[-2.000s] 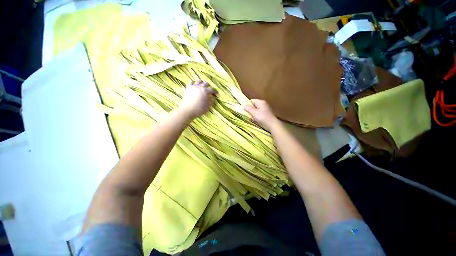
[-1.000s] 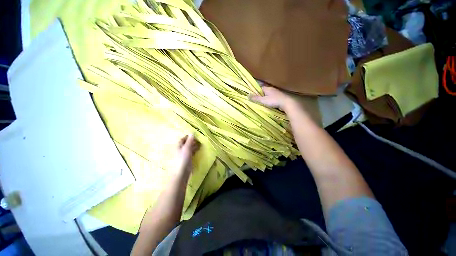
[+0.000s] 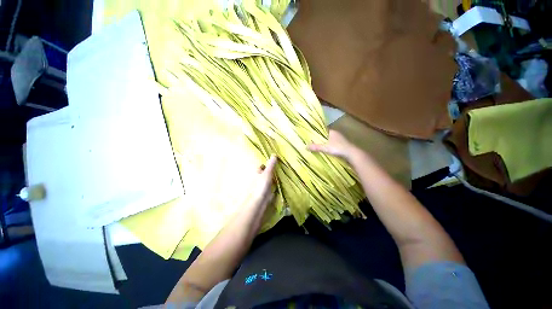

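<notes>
A thick loose bundle of long yellow leather strips (image 3: pixel 260 90) lies aslant over wide yellow leather panels (image 3: pixel 206 145). Its near ends fan out at the table's front edge. My left hand (image 3: pixel 267 176) presses against the bundle's left side near those ends, with the fingertips at the strips. My right hand (image 3: pixel 331 146) lies on the bundle's right side, thumb over the top strips and the other fingers partly hidden at its edge. The strips lie between my two hands. Whether either hand grips them firmly is hard to tell.
White boards (image 3: pixel 115 139) lie at the left, with a small bottle (image 3: pixel 35 192) on them. A large brown leather piece (image 3: pixel 381 66) is at the right. Beyond it are a folded yellow piece (image 3: pixel 514 136), a plastic bag (image 3: pixel 475 78) and a pale cable. A stool (image 3: pixel 29 69) stands far left.
My left hand has moved from the strips onto the panel and then to the bundle's left side. The bundle's near part is gathered narrower. The camera view has shifted.
</notes>
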